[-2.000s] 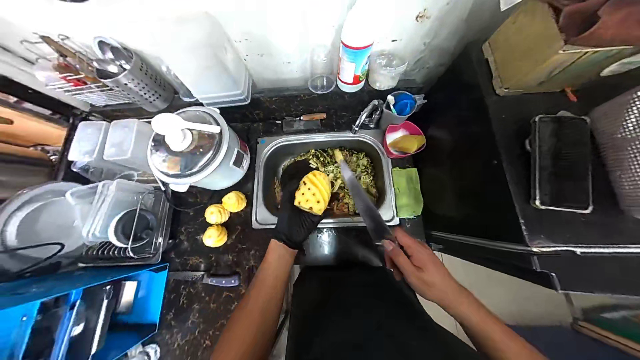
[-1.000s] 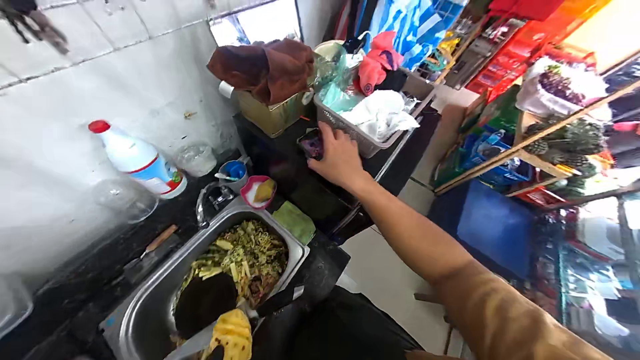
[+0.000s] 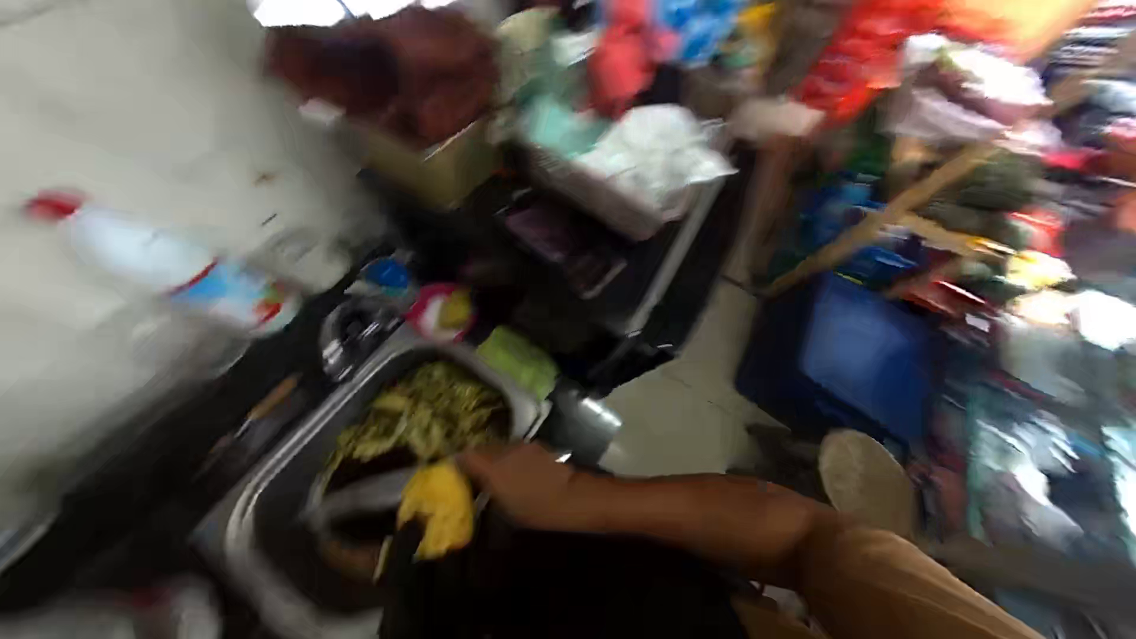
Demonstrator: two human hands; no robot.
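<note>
A peeled yellow pineapple (image 3: 437, 510) is over the near part of a steel sink (image 3: 257, 484). My left hand (image 3: 406, 555), in a black glove, holds it from below and is mostly in shadow. My bare right hand (image 3: 515, 475) reaches in from the right, close beside the pineapple; blur hides its fingers and whether it grips anything. A blurred grey blade-like shape (image 3: 368, 497) lies left of the pineapple, probably the knife. Green and yellow pineapple peelings (image 3: 426, 413) heap in the sink's far part.
Around the sink are a faucet (image 3: 337, 342), a pink bowl (image 3: 441, 312), a green cloth (image 3: 517, 362) and a white bottle (image 3: 169, 257). A dark phone-like object (image 3: 564, 241) rests on the black counter near a bin of bags (image 3: 603, 191). A blue container (image 3: 843, 355) stands on the floor.
My right hand has left the dark object on the counter at the right and come back to the sink beside the pineapple. The view swung right after the first frame.
</note>
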